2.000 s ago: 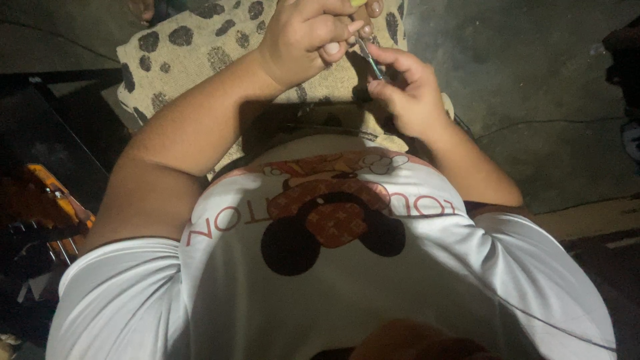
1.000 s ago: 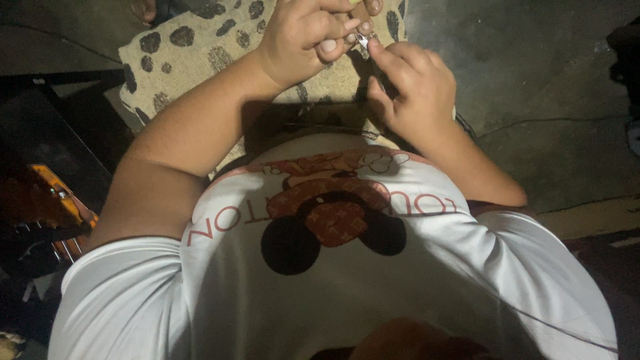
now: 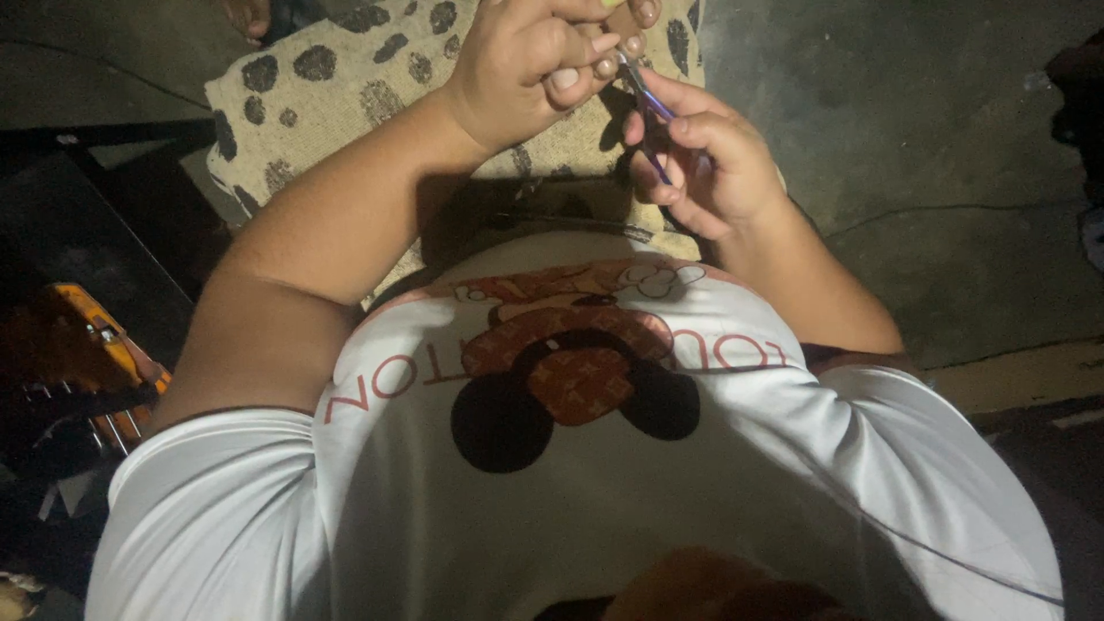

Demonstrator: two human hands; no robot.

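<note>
At the top centre, my left hand (image 3: 526, 73) is closed on the fingers of another person's hand (image 3: 634, 34), which is partly cut off by the frame's edge. My right hand (image 3: 716, 159) holds a small metal nipper-like tool (image 3: 649, 99) with purplish handles. The tool's tip touches or lies very close to one of the other person's fingertips; which, I cannot tell. Beneath both hands is a beige cloth with dark spots (image 3: 319, 112), spread over my lap or a support. A bit of yellow-green (image 3: 611, 3) shows at the top edge by my left fingers.
A dark flat surface with a metal edge (image 3: 86, 216) stands at the left, with an orange object (image 3: 112, 336) below it. Part of a bare foot (image 3: 248, 19) shows at the top left. A thin cable (image 3: 940, 207) runs across the concrete floor at the right.
One second ago my right hand was turned more closed near the fingertips; now it lies lower and more opened out, with the tool's handles in plain view. My left hand has stayed in place.
</note>
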